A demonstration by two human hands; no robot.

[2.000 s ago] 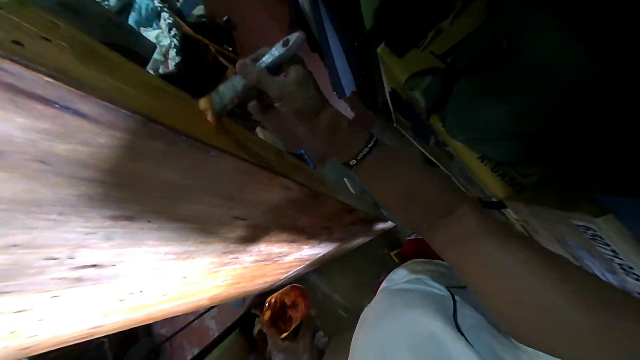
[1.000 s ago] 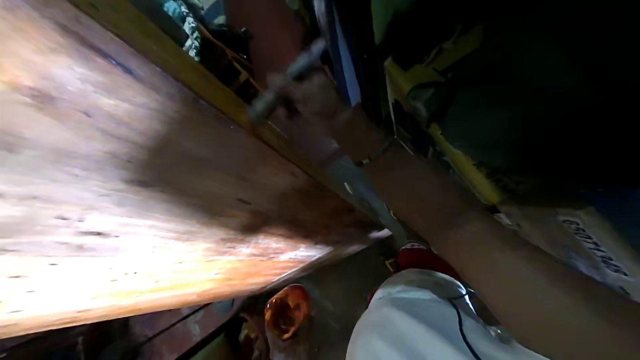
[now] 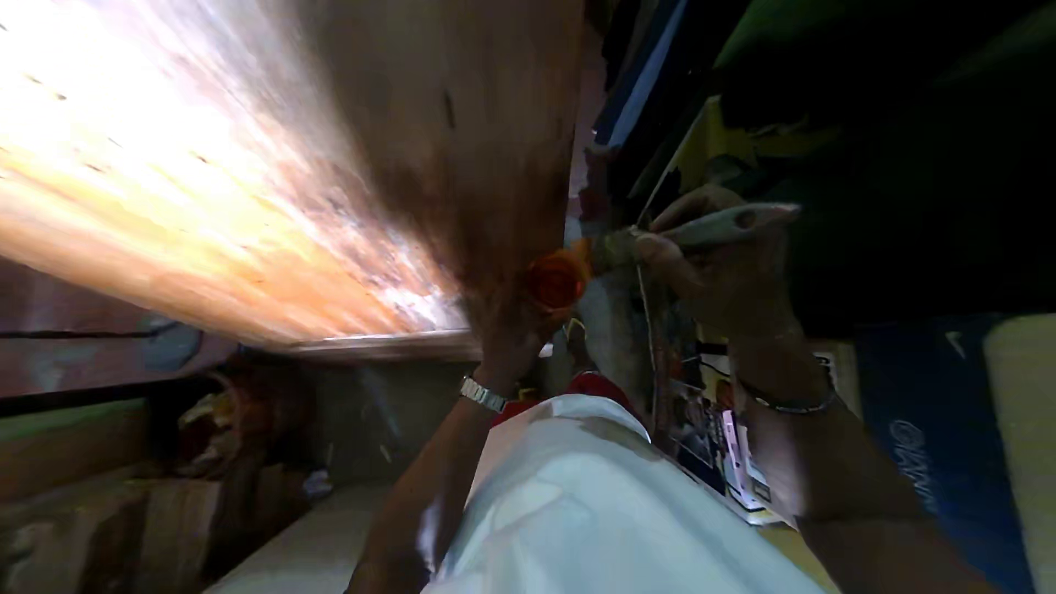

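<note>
A paintbrush (image 3: 726,227) with a pale handle is held in my right hand (image 3: 726,264), its bristles pointing left at the rim of a small cup (image 3: 557,280) of orange-brown liquid. Whether the bristles touch the rim is hard to tell. My left hand (image 3: 516,330), with a metal watch on the wrist, holds this cup beside the wooden board (image 3: 396,165). The large board fills the upper left, brightly lit at its left part and in shadow near the cup. The fingers of my left hand are dim and blurred.
At the lower left stands a round container (image 3: 219,421) with scraps in it, near wooden pieces (image 3: 177,520). Printed packages (image 3: 742,470) and a dark blue box (image 3: 940,445) with writing lie on the right. Dark cloth or bags fill the upper right.
My right hand has moved with the paintbrush from the board's upper edge to the cup. The cup and my left hand, low in the earlier frames, are now by the brush. The view has turned.
</note>
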